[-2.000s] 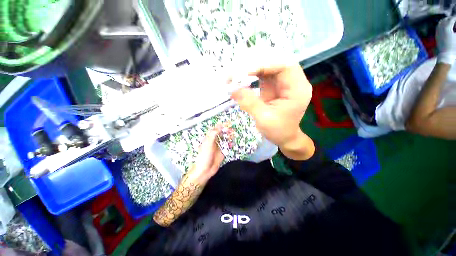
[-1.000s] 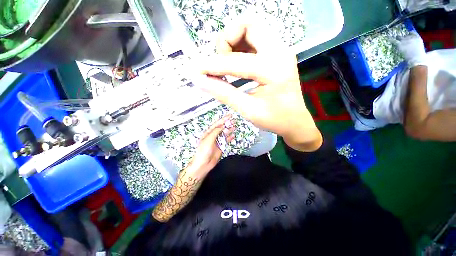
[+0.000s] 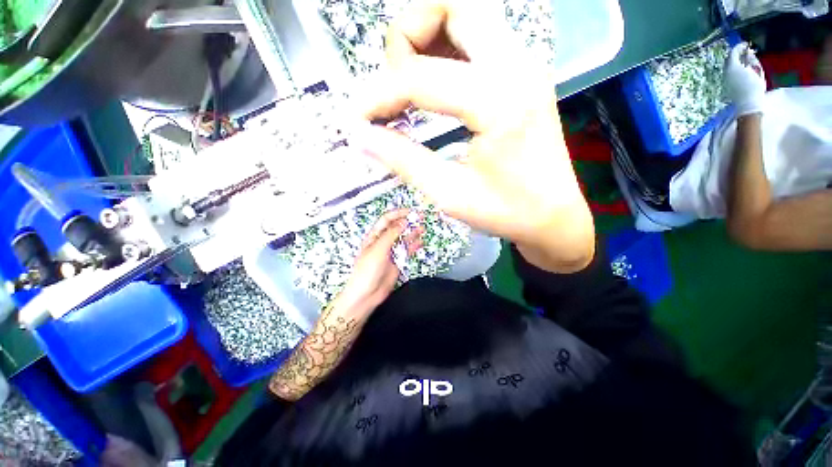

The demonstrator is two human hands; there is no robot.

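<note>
My right hand point(image 3: 497, 146) is over the right part of the pale metal machine point(image 3: 301, 155), thumb and index finger close together at its bright block. Glare hides whether a part is between the fingertips. My left hand point(image 3: 379, 260) is low over the near translucent white tub point(image 3: 278, 287), palm up, with small white workpieces point(image 3: 406, 254) in the palm and fingers. The tub is full of small white and green parts.
A steel bowl feeder point(image 3: 173, 73) stands upper left. A far white tub point(image 3: 598, 36) of parts lies beyond the machine. Black air fittings point(image 3: 82, 233) and a blue bin point(image 3: 119, 337) are at left. A neighbouring person's gloved hand point(image 3: 745, 80) is by a blue bin point(image 3: 652, 109).
My right hand has moved left along the machine from its earlier place. My left hand stays over the near tub. The view has shifted slightly, and the neighbour's gloved hand has moved.
</note>
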